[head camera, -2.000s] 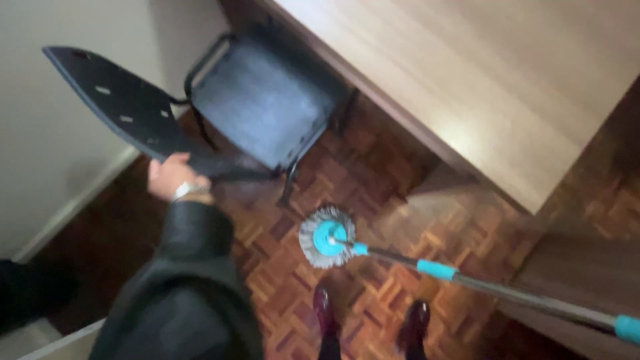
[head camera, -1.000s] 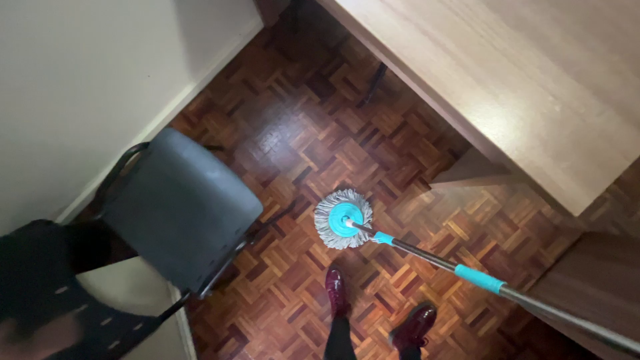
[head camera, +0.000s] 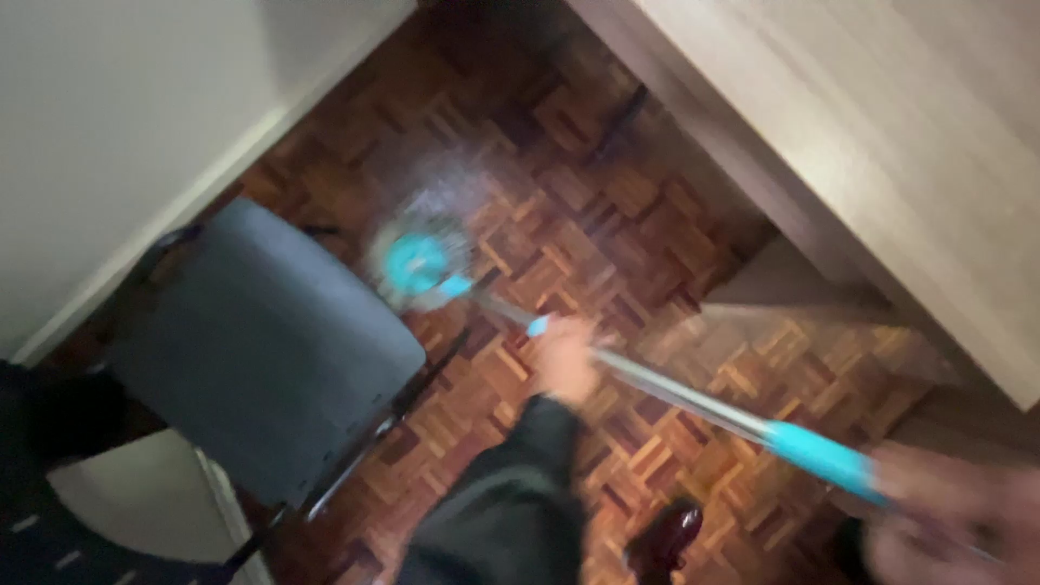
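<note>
A spin mop with a turquoise head (head camera: 417, 262) and grey strands rests on the parquet floor, blurred by motion. Its metal pole (head camera: 691, 396) slants down to the right. My left hand (head camera: 566, 357) is closed around the lower pole, just above a small turquoise collar. At the lower right, my right hand (head camera: 946, 520) grips the pole by the turquoise sleeve (head camera: 821, 459); it is blurred and partly cut off by the frame edge.
A dark chair (head camera: 280, 349) stands at the left, close to the mop head, beside a wall with a pale baseboard (head camera: 236, 162). A wooden desk (head camera: 877, 122) fills the upper right. A dark red shoe (head camera: 666, 536) shows at the bottom.
My left hand let go of the chair's backrest and now holds the mop pole. The chair moved away from the desk, leftward along the wall. The mop head moved toward the upper left.
</note>
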